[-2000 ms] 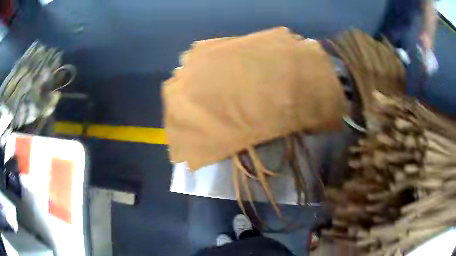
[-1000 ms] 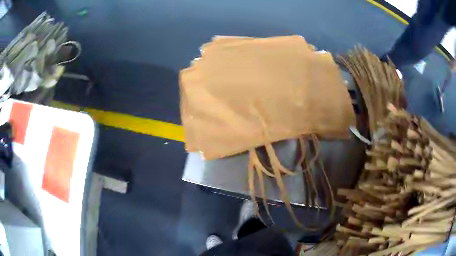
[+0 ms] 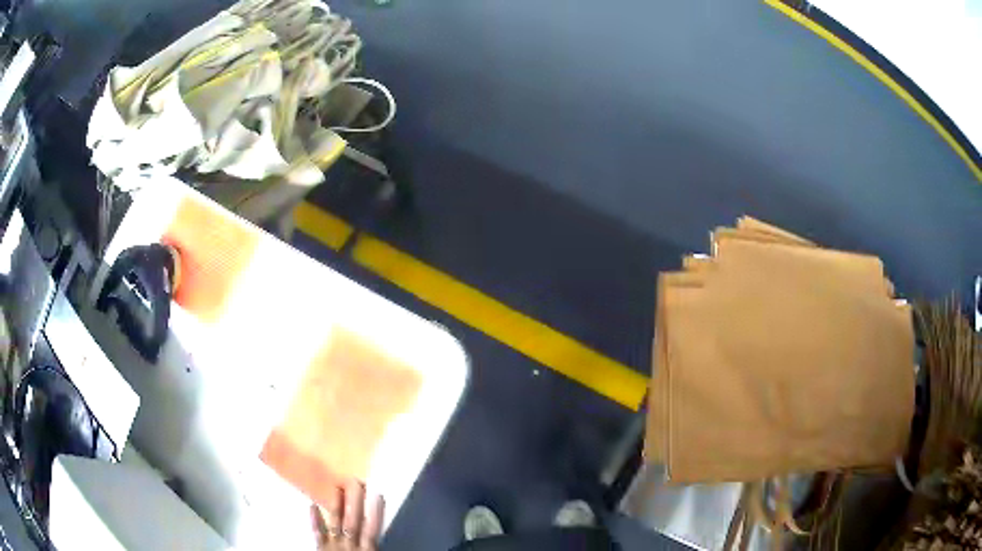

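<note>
My left hand (image 3: pixel 347 519) is at the bottom edge, partly cut off. Its fingers rest near the front edge of the white table (image 3: pixel 431 355), by an orange-red patch (image 3: pixel 342 404), holding nothing. A stack of flat tan-brown bag panels (image 3: pixel 791 361) lies on a metal-topped stand (image 3: pixel 684 506) at the right, with handle straps (image 3: pixel 767 514) hanging below its near edge. My right hand is out of the picture.
A black object (image 3: pixel 140 299), perhaps cloth or a pouch, lies on the table. Pale panels with straps (image 3: pixel 242 102) are piled behind it. Machine parts (image 3: pixel 81 377) stand at far left. Brown strap bundles (image 3: pixel 956 366) are at far right. A yellow floor line (image 3: pixel 495 323) runs between.
The view has swung left, so the panel stack has shifted right in the picture and more of the white table shows. My left hand has come into view at the table edge.
</note>
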